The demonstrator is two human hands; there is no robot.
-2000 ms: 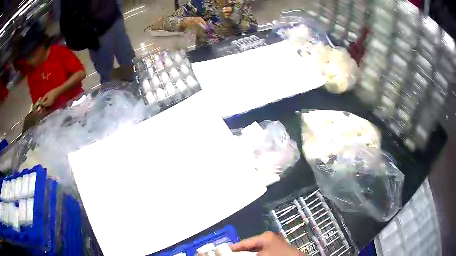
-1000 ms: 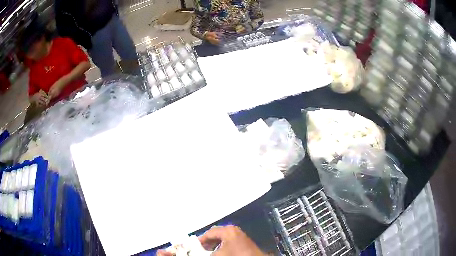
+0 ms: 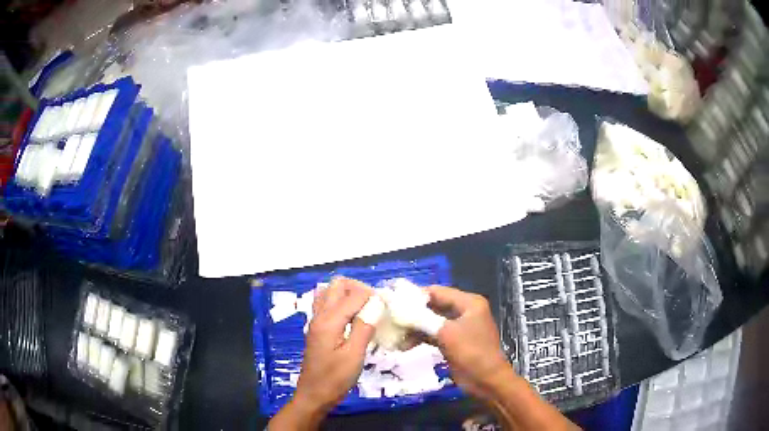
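A blue tray (image 3: 266, 370) lies at the front centre with a loose heap of small white plastic parts (image 3: 405, 379) in it. My left hand (image 3: 333, 341) and my right hand (image 3: 472, 337) are together over this tray. Both hold white plastic pieces (image 3: 396, 311) between their fingertips, with pale sleeves on some fingers. The pieces are blurred and glaring, so I cannot tell their exact shape or how they fit.
A clear tray of rod parts (image 3: 563, 320) is at the right, below a bag of cream-white parts (image 3: 645, 185). A large white sheet (image 3: 346, 160) lies behind the blue tray. Stacked blue trays (image 3: 126, 181) and a clear tray of white bodies (image 3: 126, 341) are at the left.
The view has tilted down, and the blue tray and both hands now show fully. The hands are together over the tray, holding white pieces. The people at the back are mostly out of view.
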